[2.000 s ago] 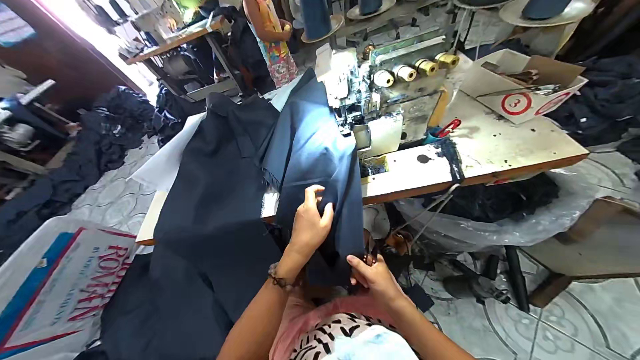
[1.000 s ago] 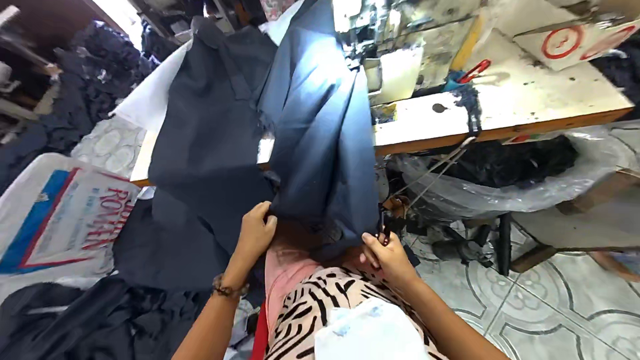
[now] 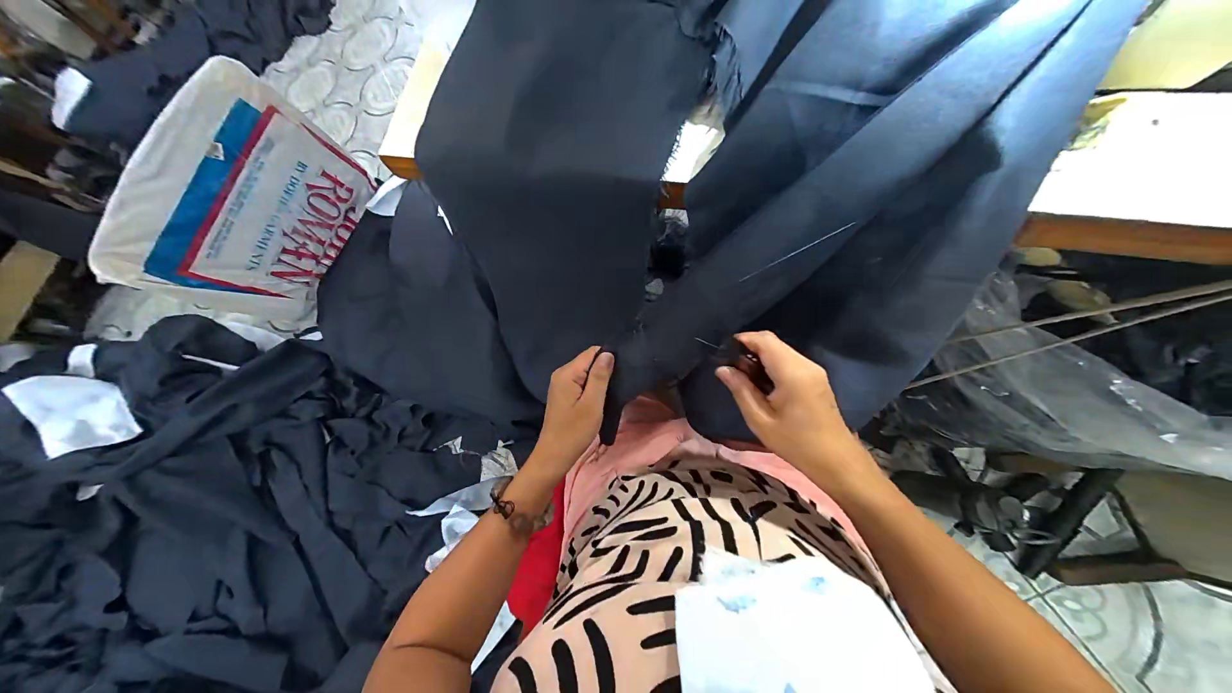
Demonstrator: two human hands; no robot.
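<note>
Dark navy fabric (image 3: 568,192) hangs from the sewing table down to my lap, in a left panel and a wider right part. My left hand (image 3: 577,395) pinches the lower edge of the cloth between thumb and fingers. Just to its right, my right hand (image 3: 780,385) has its thumb and fingers curled around something small and dark, which I cannot make out. A thin pale thread (image 3: 797,252) lies slanting over the fabric above that hand.
A white sack with printing (image 3: 260,212) stands at the upper left. Heaps of dark cloth (image 3: 221,520) cover the lower left. The wooden table edge (image 3: 1126,236) is at the right, with clear plastic sheeting (image 3: 1088,366) and cords below it.
My left hand has come down from the cloth on the table to the fabric's lower edge. My right hand has lifted from beside the cloth to over it. The view has tilted down.
</note>
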